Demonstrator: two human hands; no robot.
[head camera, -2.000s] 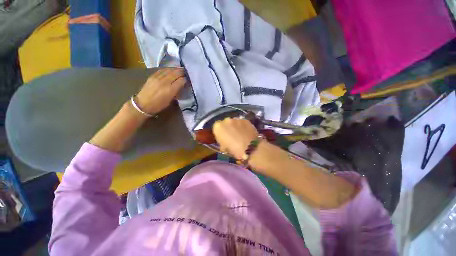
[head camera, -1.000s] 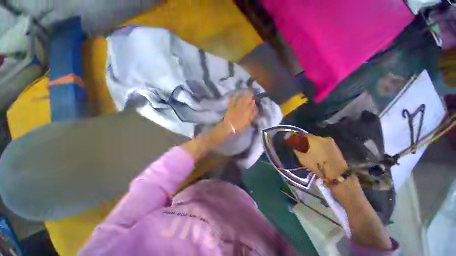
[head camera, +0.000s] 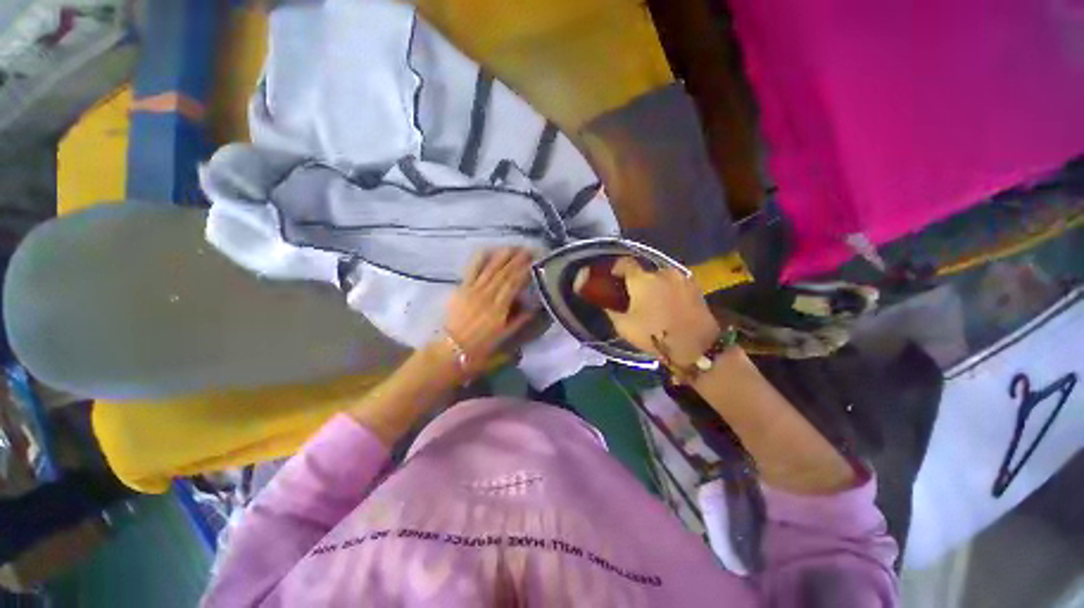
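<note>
A white garment piece (head camera: 357, 89) with dark seam and stripe lines lies across the right part of the grey padded board (head camera: 155, 303) and over the yellow cover. My left hand (head camera: 490, 303) lies on the cloth with fingers spread, near its lower edge. My right hand (head camera: 666, 315) grips the reddish-brown handle of the steam iron (head camera: 577, 321). The iron is at the right edge of the cloth, its pointed end towards the left hand. Whether its soleplate touches the cloth cannot be told.
The yellow cover (head camera: 238, 445) shows around the board. A dark square iron rest (head camera: 660, 166) and a pink-covered table (head camera: 903, 119) are at upper right. A blue bar (head camera: 170, 143) stands at upper left. Dark pieces (head camera: 874, 416) and a white sheet with a hanger drawing (head camera: 987, 439) lie at lower right.
Since one second ago, the iron has moved left to the cloth's edge. The left hand has come lower on the cloth and its fingers are spread. The garment lies flatter, its dark-edged strip turned sideways.
</note>
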